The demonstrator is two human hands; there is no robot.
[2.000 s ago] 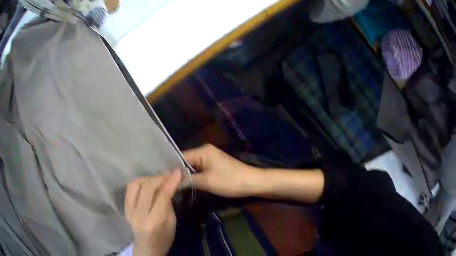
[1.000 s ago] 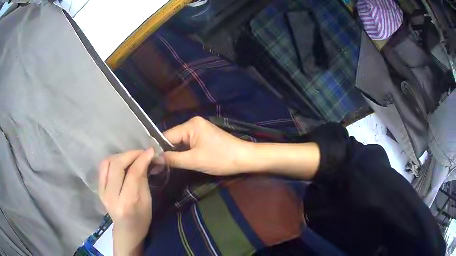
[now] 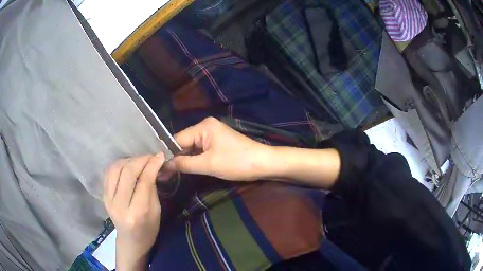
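Observation:
A large grey-brown garment panel point(image 3: 69, 106) fills the left side, with a darker inner layer along its long edge. My left hand point(image 3: 132, 196) grips the panel's near corner between thumb and fingers. My right hand point(image 3: 212, 151) pinches the same corner from the right, its fingertips close to my left thumb. The two edges lie slightly apart just above my right fingers. A fine loose thread hangs in a loop below the fingertips.
A white table point(image 3: 124, 21) with a wood-coloured edge point(image 3: 151, 29) is at the upper left. Dark plaid cloth point(image 3: 275, 222) covers my lap. Green-blue plaid cloth point(image 3: 355, 79), a purple-striped item point(image 3: 403, 20) and grey-brown cloth pieces point(image 3: 423, 100) lie at the right.
The view has shifted, so the table and hands sit further left and higher than at first. Both hands keep hold of the corner. The dark inner strip along the edge shows more evenly.

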